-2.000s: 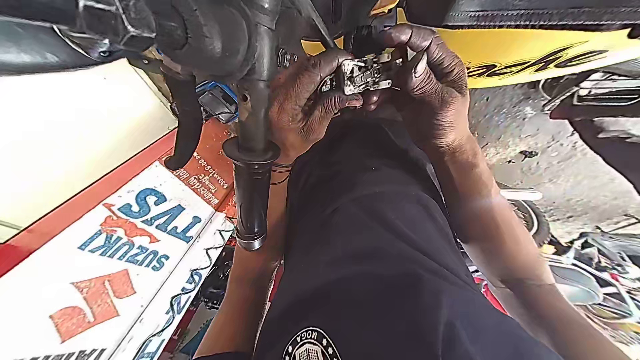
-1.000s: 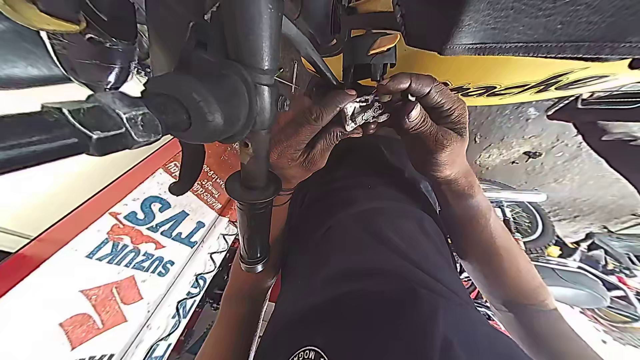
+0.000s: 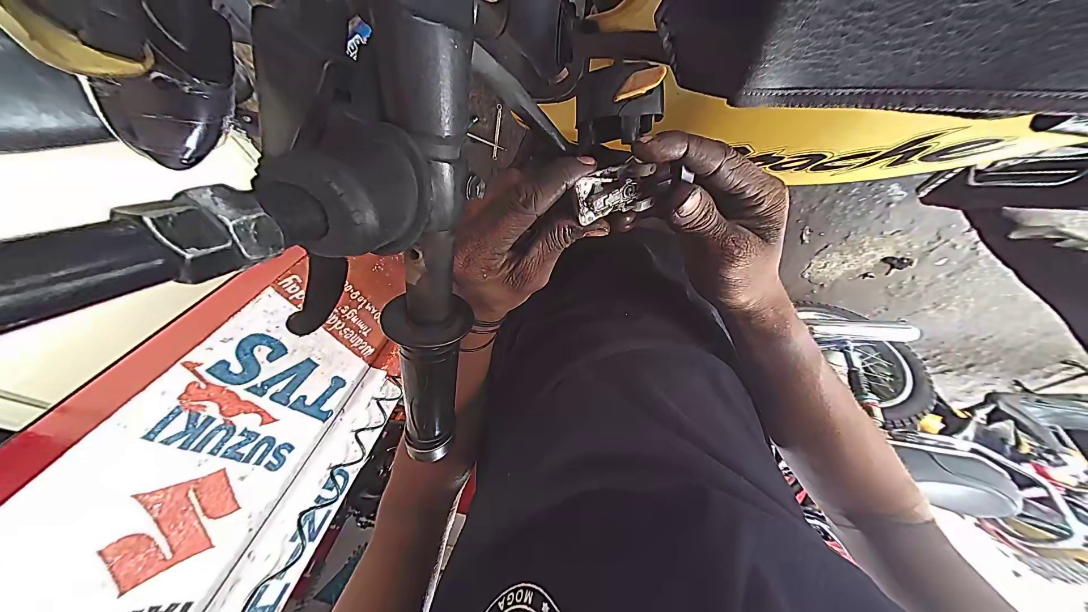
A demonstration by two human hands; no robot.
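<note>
Between both hands, at the upper middle, is a small light-coloured mechanical part (image 3: 609, 194) with an open, detailed inner face. My left hand (image 3: 523, 238) grips its left edge between thumb and fingers. From the other side my right hand (image 3: 731, 217) holds its right end, where a small pale piece shows at the fingertips. Both hands are darkly stained. Just above them is a black cylindrical part (image 3: 620, 106) with a yellow piece on it, against the yellow motorcycle body panel (image 3: 884, 140). The undersides of the fingers and the far side of the part are hidden.
A motorcycle handlebar grip (image 3: 427, 382) and a lever (image 3: 321, 293) stand close to my left forearm. The black seat (image 3: 909, 51) lies at the upper right. A painted signboard (image 3: 204, 450) fills the lower left. Other parked motorcycles (image 3: 960, 476) stand at the right.
The hands keep hold of the small part in all frames. The view has shifted somewhat, with the handlebar now covering more of the upper left.
</note>
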